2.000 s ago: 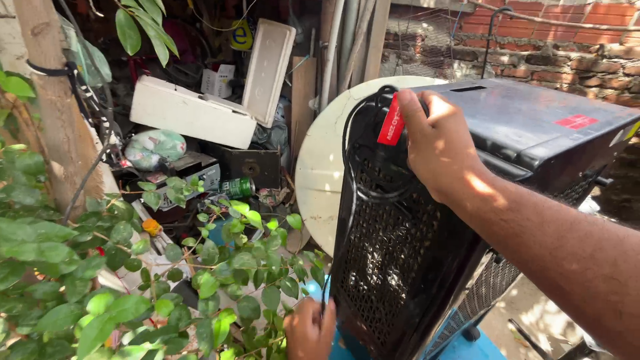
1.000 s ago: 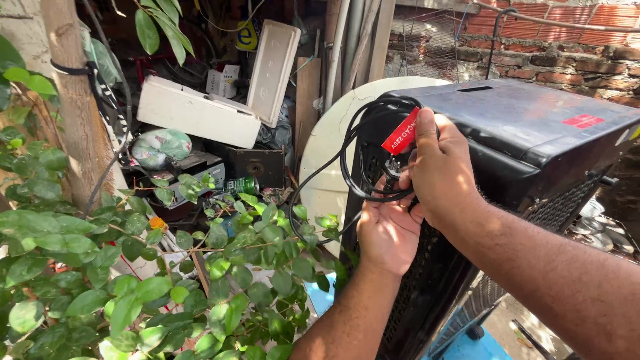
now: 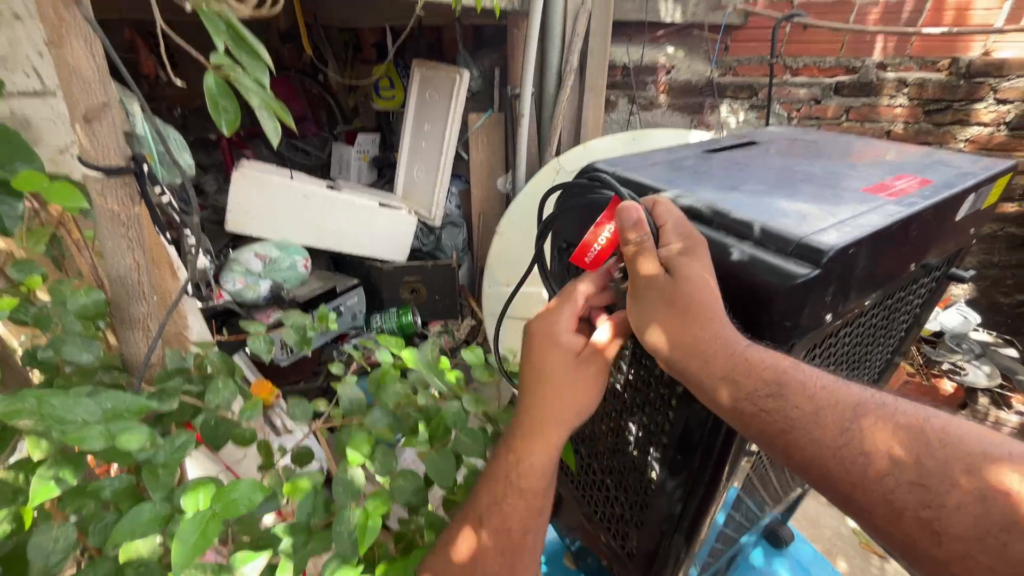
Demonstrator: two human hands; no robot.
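Observation:
A coil of black power cord (image 3: 552, 232) with a red voltage tag (image 3: 597, 234) lies against the upper edge of a black metal appliance cabinet (image 3: 768, 192) with perforated side panels. Around the coil and beside the tag, my right hand (image 3: 676, 280) is closed, thumb on top. Just below and to its left, my left hand (image 3: 572, 352) has its fingertips bent in at the cord under the tag; what exactly they pinch is hidden. One loop of the cord hangs down to the left of my left hand.
Leafy branches (image 3: 352, 448) fill the lower left, close to my left forearm. A round cream-coloured panel (image 3: 512, 272) stands behind the cabinet. White foam pieces (image 3: 320, 210), a green can (image 3: 396, 320) and clutter lie further back. Under the cabinet is something blue (image 3: 792, 552); a brick wall (image 3: 904, 104) rises behind.
My left hand has come up from low on the hanging cord to the tag beside my right hand. The cord, which hung down earlier, is now gathered in several loops.

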